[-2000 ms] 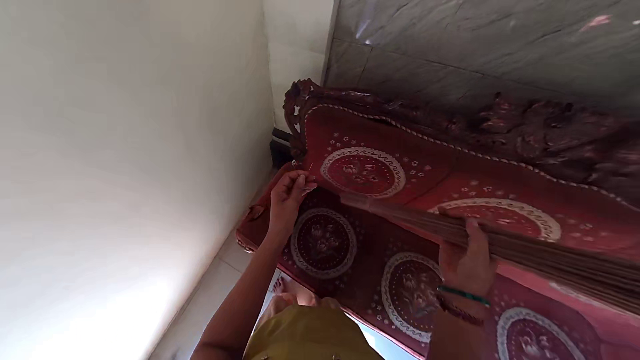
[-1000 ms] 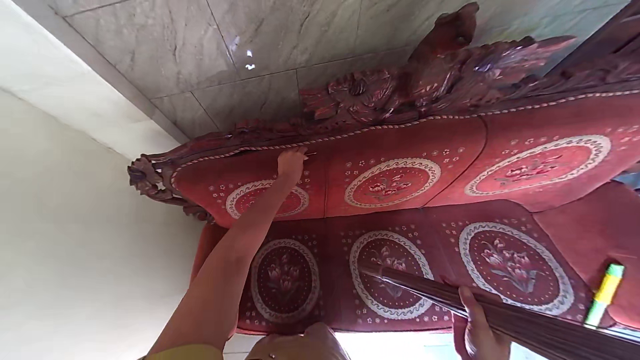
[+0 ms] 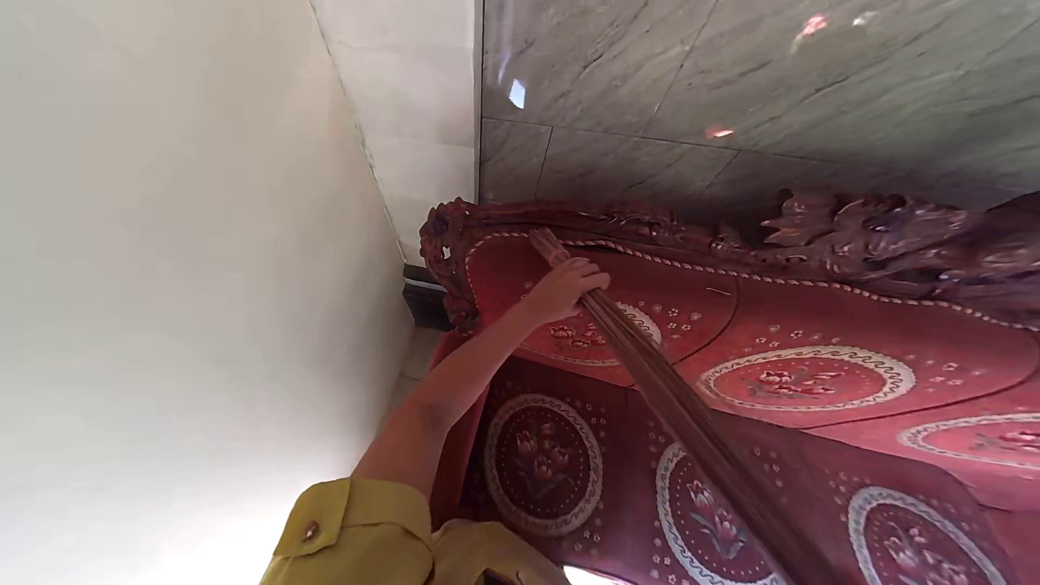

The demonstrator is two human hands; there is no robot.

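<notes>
My left hand is closed around a bundle of thin brown sticks, a stick broom, near its narrow upper end. That end lies over the backrest's upper edge, by the twisted cord trim. From there the bundle slants down to the right across the red upholstered sofa, over backrest and seat, and leaves the view at the bottom. The cloth bears oval flower patterns. A thin light sliver lies on the backrest, right of my left hand. My right hand is out of view.
A carved dark wood frame tops the sofa's backrest. Behind it is a grey marbled tile surface. A pale wall rises close on the left, with a dark block between it and the sofa's corner.
My left hand, at the backrest's top without the bundle one second ago, now grips the bundle's narrow end. My right hand, which held the bundle, has left the view. The view has shifted.
</notes>
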